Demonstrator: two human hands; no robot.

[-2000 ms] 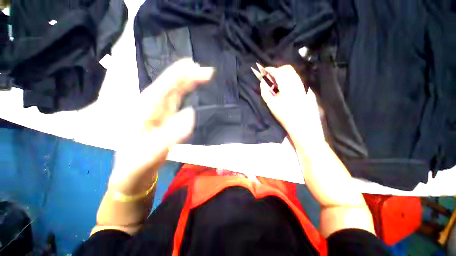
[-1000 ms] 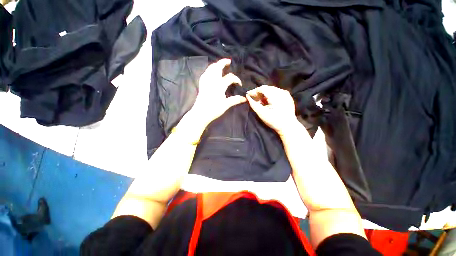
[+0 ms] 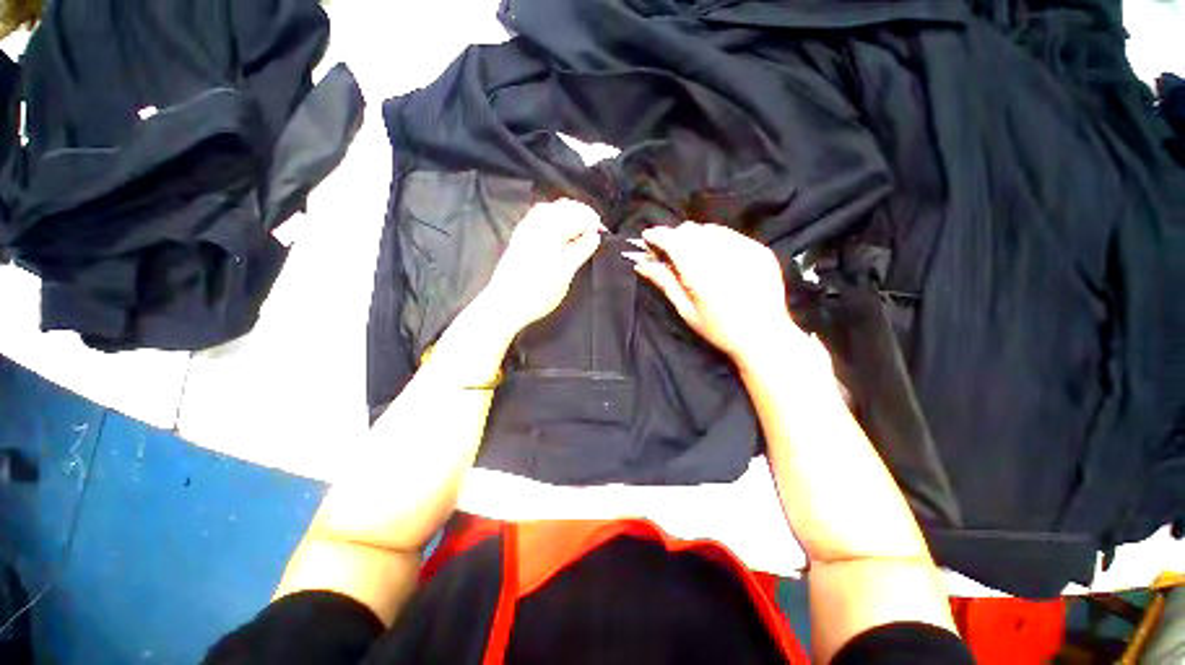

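A dark navy garment [image 3: 572, 429] lies spread on the white table in front of me, with a greyer smooth panel at its left. My left hand [image 3: 552, 260] pinches the garment's cloth near its middle, fingertips together. My right hand [image 3: 715, 279] is just to the right, closed around the thread snips [image 3: 638, 250]. Only two pale metal points of the snips show, directed left at the cloth by my left fingertips. The snips' grip is hidden in the hand. Any thread is too small to see.
The white table [image 3: 260, 396] curves along its near edge. A separate dark garment heap [image 3: 156, 195] lies at the left. A larger dark garment spread [image 3: 1027, 299] lies at the right. A red stool [image 3: 1007, 629] is below the table at the lower right, over a blue floor [image 3: 169, 520].
My left hand has come down from the air onto the cloth. My right hand has stayed near the middle with the snips, whose points show again. The garment's folds have shifted, opening a white gap.
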